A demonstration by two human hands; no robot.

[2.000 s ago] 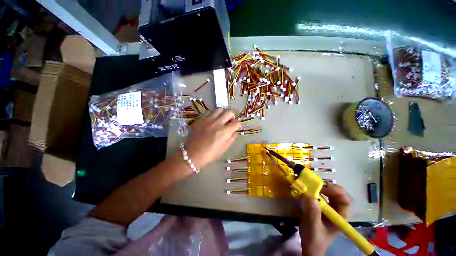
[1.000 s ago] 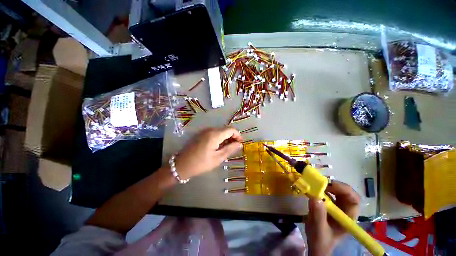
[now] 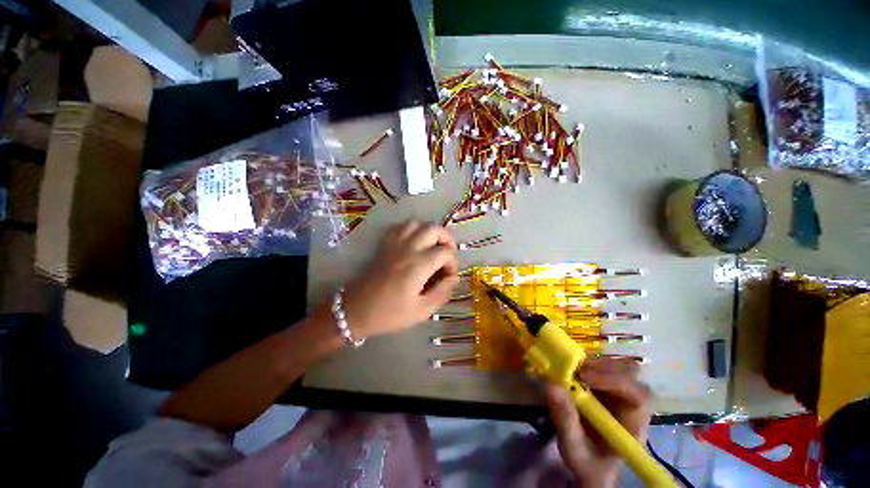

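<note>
The golden-yellow board panel point(image 3: 539, 324) lies flat on the mat, with short leads sticking out at its left and right sides. My right hand point(image 3: 601, 410) is closed around the yellow soldering iron point(image 3: 555, 355). The iron's dark tip is over the panel's upper left part. My left hand point(image 3: 408, 276) is at the panel's upper left edge with fingers bent together. A lead's end shows by its fingertips, but most of it is hidden. One loose lead point(image 3: 482, 242) lies just above the panel.
A lead pile point(image 3: 506, 133) and white strip point(image 3: 415, 151) lie behind. A bag of leads point(image 3: 229, 205) and black machine box point(image 3: 334, 67) are left. A round tin point(image 3: 682, 217), small black block point(image 3: 716, 358), yellow stack point(image 3: 797, 343) and second bag point(image 3: 816, 119) are right.
The iron's tip has moved slightly left and down over the panel. Since the oldest frame, my left hand has come from beside the loose leads to the panel's upper left edge.
</note>
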